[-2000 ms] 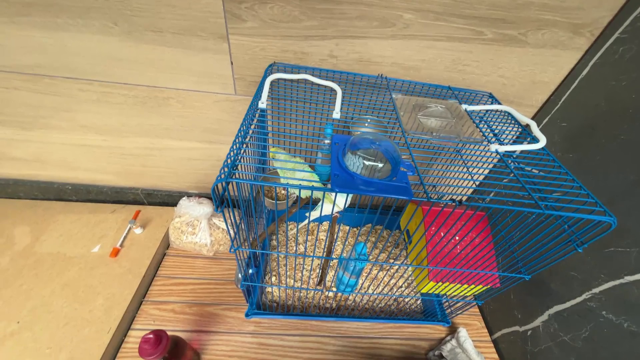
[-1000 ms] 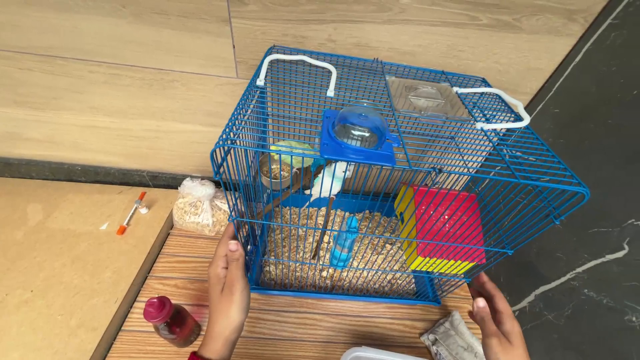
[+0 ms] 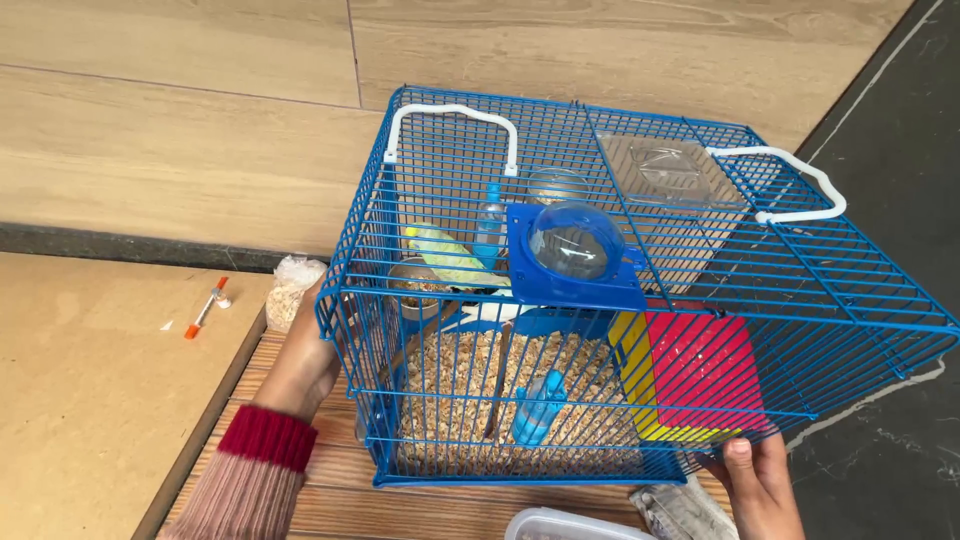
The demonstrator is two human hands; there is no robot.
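A blue wire pet cage (image 3: 525, 480) with two white handles stands between my hands. My left hand (image 3: 304, 356) is against the cage's left side, its fingertips hidden behind the wires. My right hand (image 3: 761, 480) grips the lower front right corner, thumb on the outside. Inside, a green-yellow budgerigar (image 3: 446, 255) perches by a seed cup (image 3: 416, 289), with a white-and-blue bird (image 3: 499, 306) next to it. Wood shavings (image 3: 457, 375) cover the floor, near a blue water bottle (image 3: 538, 412) and a red and yellow box (image 3: 701, 367). A blue plate with a clear dome (image 3: 576, 244) is on top.
A knotted plastic bag of shavings (image 3: 289, 292) lies left of the cage. A capped syringe (image 3: 206, 307) rests on the board at left. In front are a translucent plastic container (image 3: 570, 525) and a grey cloth-like item (image 3: 686, 510). A wood-look wall (image 3: 187, 150) rises behind.
Neither hand was in view two seconds ago; both then came in beside the cage. Since one second ago, my left hand has moved up and back along its left side, and my right hand has closed on its corner.
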